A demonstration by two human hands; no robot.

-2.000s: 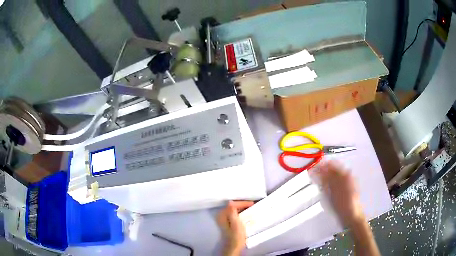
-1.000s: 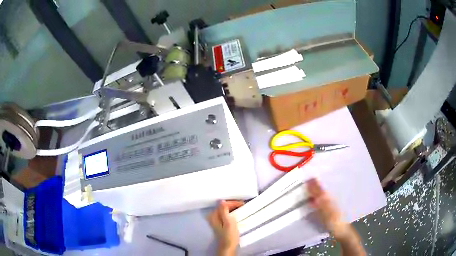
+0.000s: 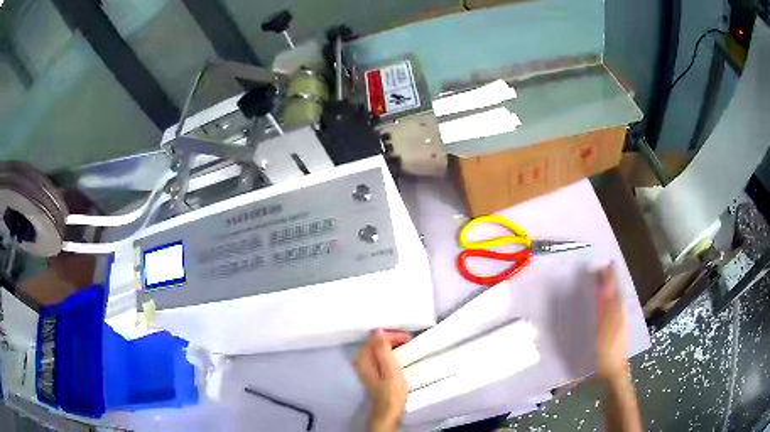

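Several white cut strips (image 3: 473, 363) lie on the pale bench in front of the machine, slightly fanned, with a gap between the upper strip and the lower ones. My left hand (image 3: 382, 369) is at their left ends, fingers bent against them; whether it grips them or only presses is hard to tell. My right hand (image 3: 611, 325) is to the right of the strips, apart from them, blurred, seen edge-on and holding nothing visible. Scissors (image 3: 498, 250) with one yellow and one red loop lie above the strips, blades pointing right.
The white cutting machine (image 3: 279, 253) stands behind the strips. A cardboard box (image 3: 540, 173) with two strips on its flap is at the back right. A black hex key (image 3: 283, 403) lies front left. Blue trays (image 3: 152, 371) are at far left. A supply reel (image 3: 29, 211) feeds two bands.
My right hand has moved off the strips' right ends to the right. The lower strips now lie closer together. My left hand stays at the left ends. The view has shifted slightly.
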